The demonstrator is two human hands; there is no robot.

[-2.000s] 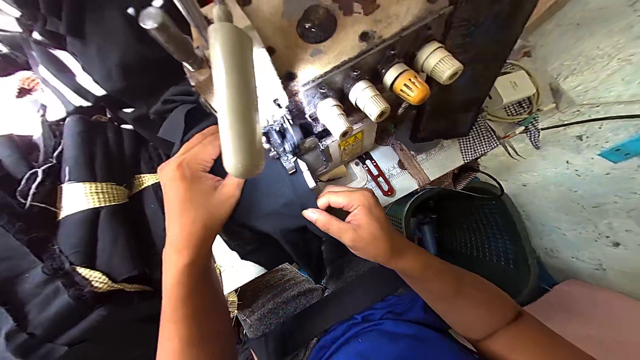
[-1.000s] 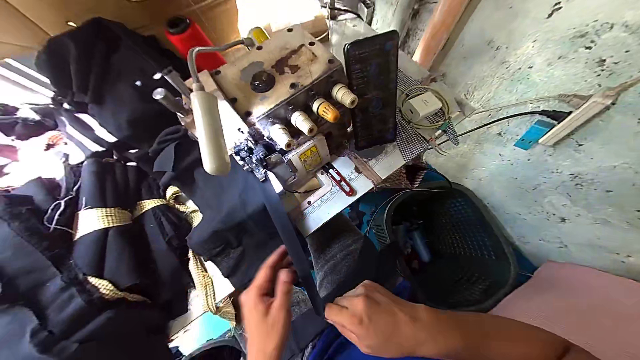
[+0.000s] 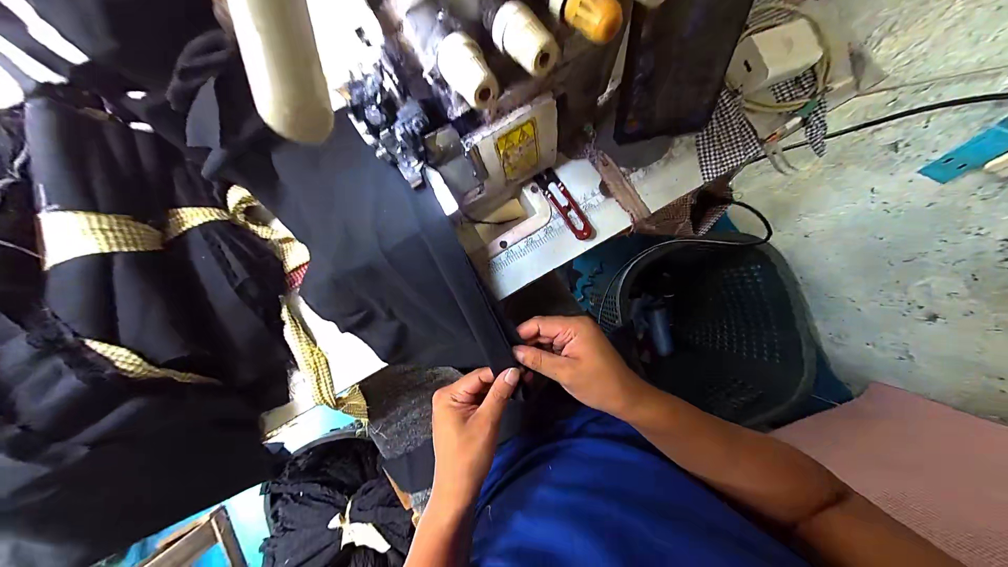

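Black fabric (image 3: 378, 260) runs from under the presser-foot area of an overlock sewing machine (image 3: 504, 134) down to my hands. My left hand (image 3: 472, 402) pinches its lower corner between thumb and forefinger. Close beside it, my right hand (image 3: 571, 358) grips the fabric's right edge with the fingertips. The edges look layered or folded there. Red-handled thread snips (image 3: 568, 206) lie on the machine bed, right of the needle area, by a printed ruler scale (image 3: 524, 250).
Bundles of black cloth tied with checked yellow strips (image 3: 102, 236) fill the left side. A dark perforated plastic basket (image 3: 787, 315) stands at the right, below the table edge. A phone (image 3: 677, 63) leans behind the snips. More black cloth (image 3: 315, 504) lies below.
Both hands were by the needle area two seconds ago and are now lower, near my lap. The left hand, blurred and loose one second ago, now pinches the fabric corner.
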